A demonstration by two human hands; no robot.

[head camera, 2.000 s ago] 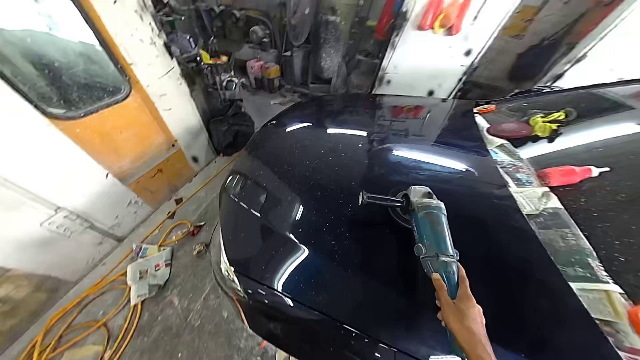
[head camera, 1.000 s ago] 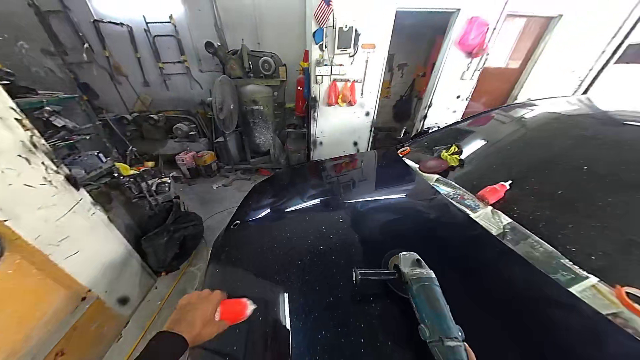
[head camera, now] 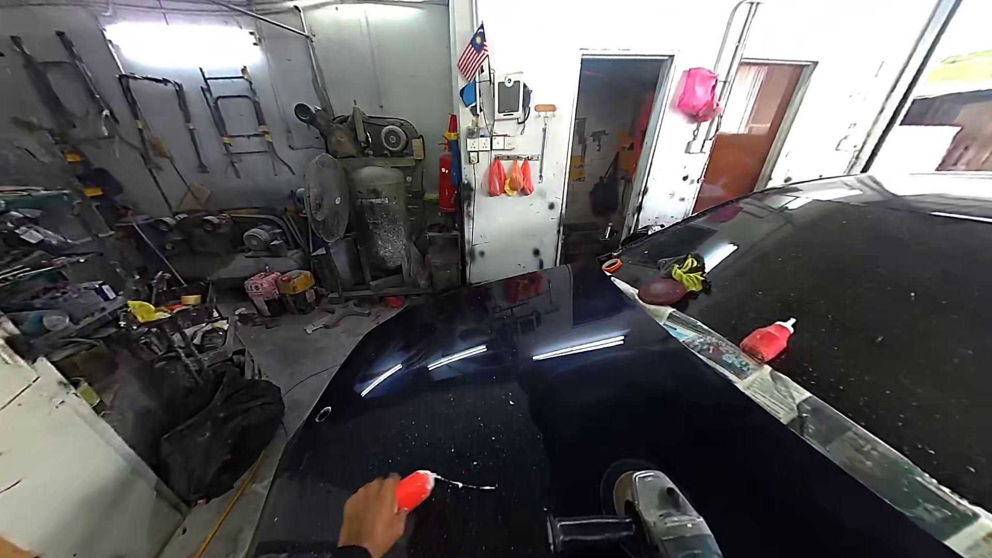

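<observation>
My left hand point(head camera: 373, 514) grips a red squeeze bottle point(head camera: 415, 490) tilted low over the left part of a dark, glossy car hood point(head camera: 473, 403). From the bottle's white tip a thin white line of liquid point(head camera: 465, 485) runs to the right on the paint. An angle polisher point(head camera: 663, 508) with a side handle point(head camera: 593, 535) rests on the hood at the bottom right; its rear body is cut off by the frame. My right hand is out of view. White specks dot the hood.
Newspaper masking point(head camera: 767, 387) lines the hood's right edge. On the windshield lie a second red bottle point(head camera: 767, 341), a dark red pad point(head camera: 661, 291), a yellow-green cloth point(head camera: 688, 273) and an orange tape roll point(head camera: 611, 266). A black bag point(head camera: 225, 442) stands on the floor left.
The view has swung up and left. My left hand has come into view with a red bottle and moved right, and a white line now shows on the hood. My right hand has left the view.
</observation>
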